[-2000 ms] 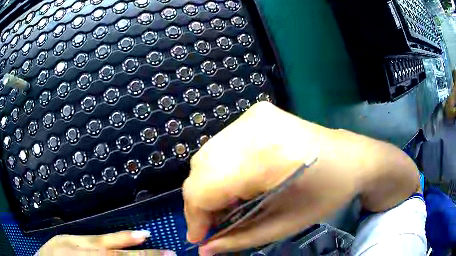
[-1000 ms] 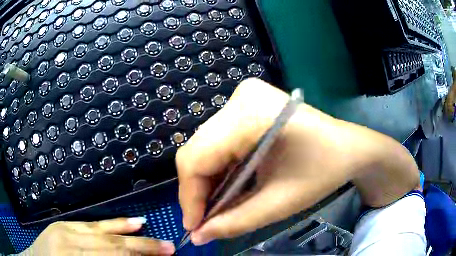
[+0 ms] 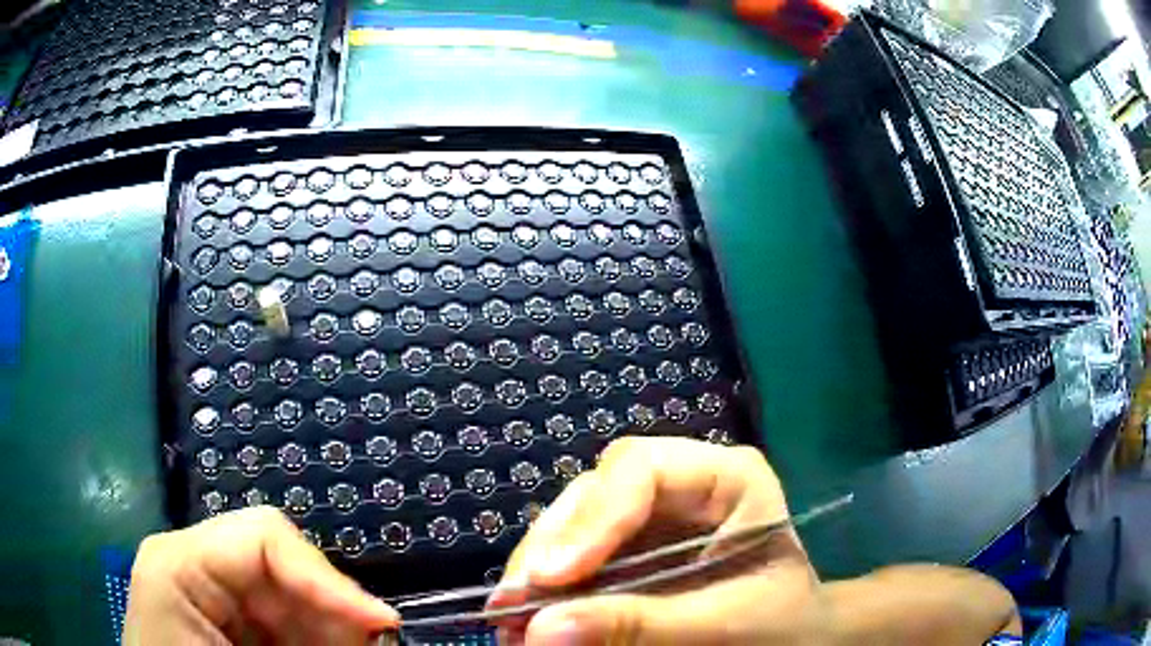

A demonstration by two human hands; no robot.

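Note:
A black component tray [image 3: 303,454] with rows of small silvery round parts lies in front of me. A small pale cylinder [image 3: 274,311] stands on its left part. My right hand [image 3: 656,555] is over the tray's near right part and grips thin tweezers [image 3: 707,545], tips pointing left. My left hand [image 3: 259,581] is at the near left edge, thumb and finger pinched on a tiny dark part [image 3: 386,637] at the tweezer tips. That part is mostly hidden and cut off by the frame's bottom edge.
A second tray [image 3: 322,95] lies at upper left. Tall black stacked trays [image 3: 884,240] stand at right. Clear plastic bags [image 3: 978,28] and a red-orange object [image 3: 798,19] are at the far side. A blue perforated mat [image 3: 118,599] shows at lower left.
The view has shifted, showing the whole tray and more of the bench. My left hand has gone from lying flat to pinching by the tweezer tips. The tweezers now lie flatter.

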